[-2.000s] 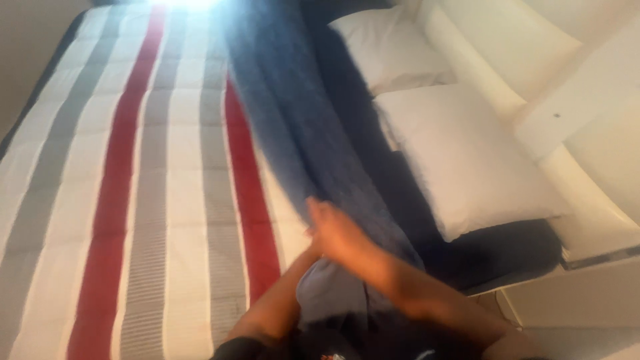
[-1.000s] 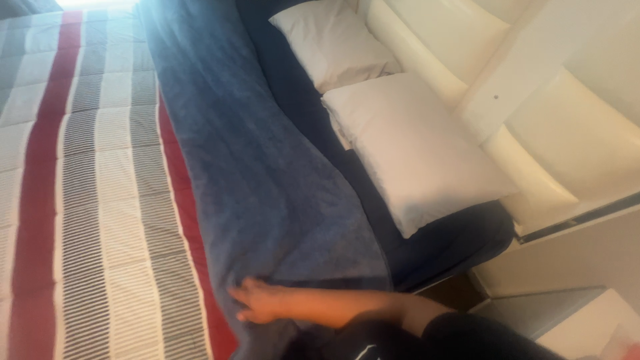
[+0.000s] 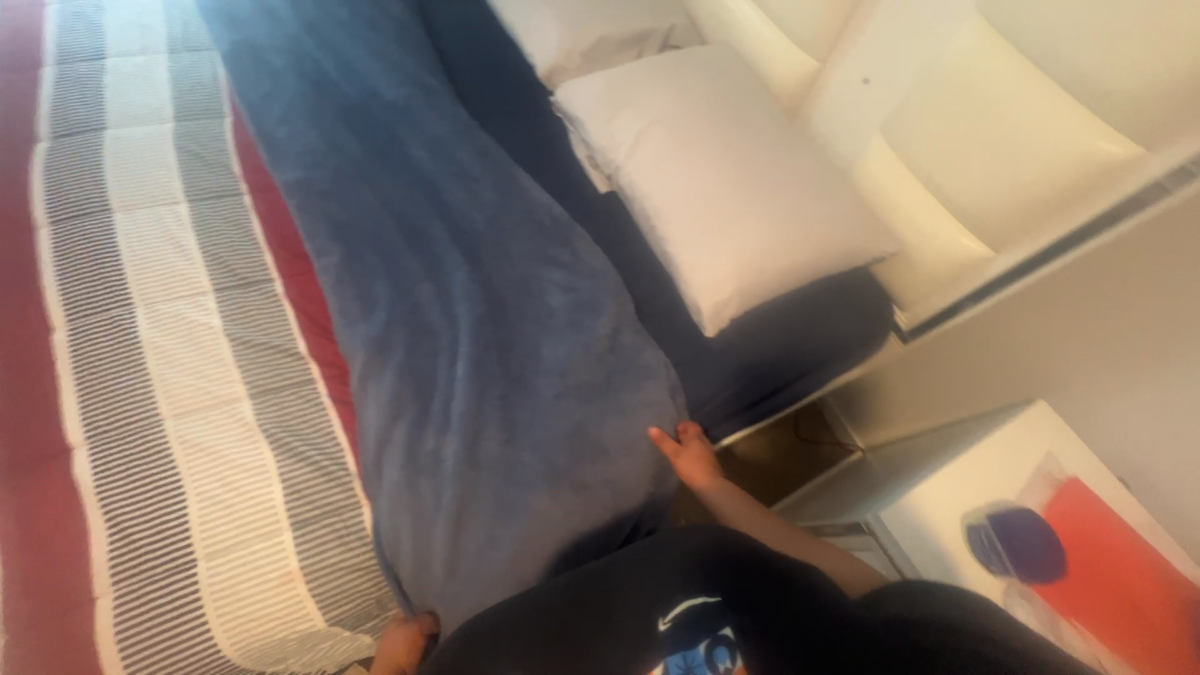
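Note:
A blue-grey blanket (image 3: 469,328) lies folded back across the bed, over the edge of a striped comforter (image 3: 187,309) in red, white and grey. My right hand (image 3: 692,455) is at the blanket's near right corner, its fingers at the edge and thumb on top, seeming to pinch it. At the bottom, my left hand (image 3: 405,642) holds the blanket's left edge beside the comforter; part of this hand is cut off by the frame. Dark blue bedding (image 3: 778,347) shows between the blanket and two pale pillows, the nearer pillow (image 3: 722,178) overlapping the farther pillow (image 3: 600,33).
A padded cream headboard (image 3: 984,103) runs behind the pillows. To the lower right stands a white bedside table (image 3: 937,497), bearing a dark blue round object (image 3: 1017,544) and a flat red item (image 3: 1116,572). A dark gap (image 3: 787,455) separates bed and table.
The blanket, bunched narrow two seconds ago, is spread wider. My hands, together then, are now apart at its two edges. The view has shifted toward the bed's near side, bringing the bedside table in.

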